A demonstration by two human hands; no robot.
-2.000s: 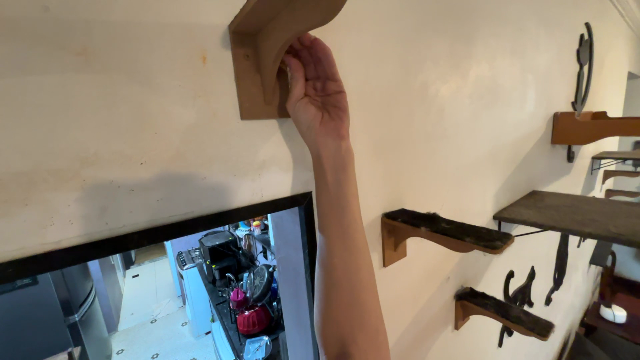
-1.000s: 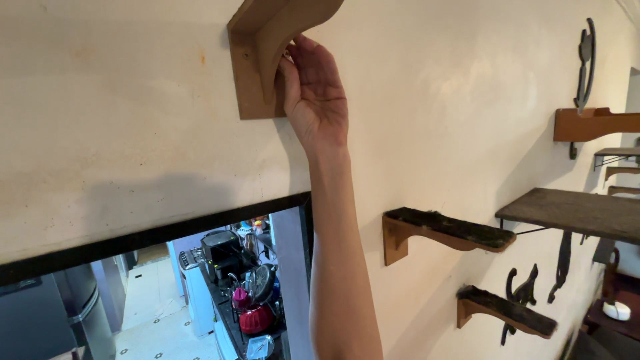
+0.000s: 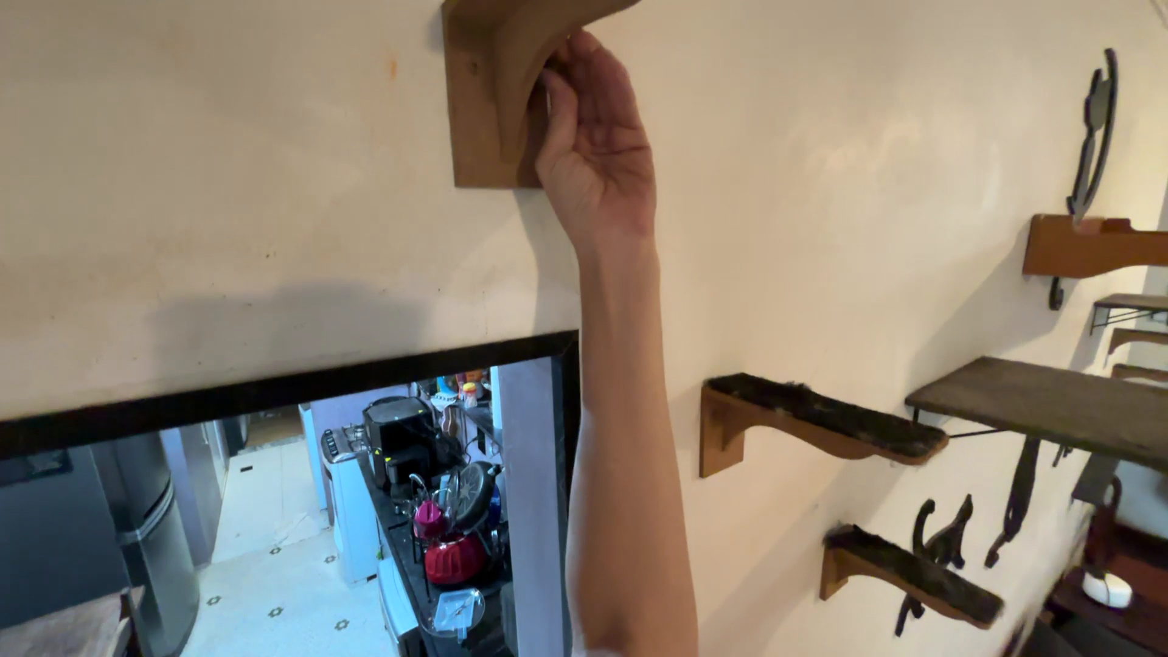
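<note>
My left hand (image 3: 598, 137) is raised at the upper centre, palm side toward me, at the right side of a brown wooden wall-shelf bracket (image 3: 520, 82). The thumb and bent fingers reach in beside the bracket's curved brace, near the wall. The fingertips are partly hidden, so whether they pinch something small cannot be told. The bracket's back plate lies against the cream wall, and its top runs out of the frame. My right hand is out of view.
A dark-framed opening (image 3: 274, 392) below left shows a kitchen with a fridge (image 3: 151, 538) and a cluttered counter. On the right wall are two fur-topped wooden shelves (image 3: 821, 424) (image 3: 912, 575), a dark flat shelf (image 3: 1049, 406) and black cat-shaped ornaments (image 3: 1093, 137).
</note>
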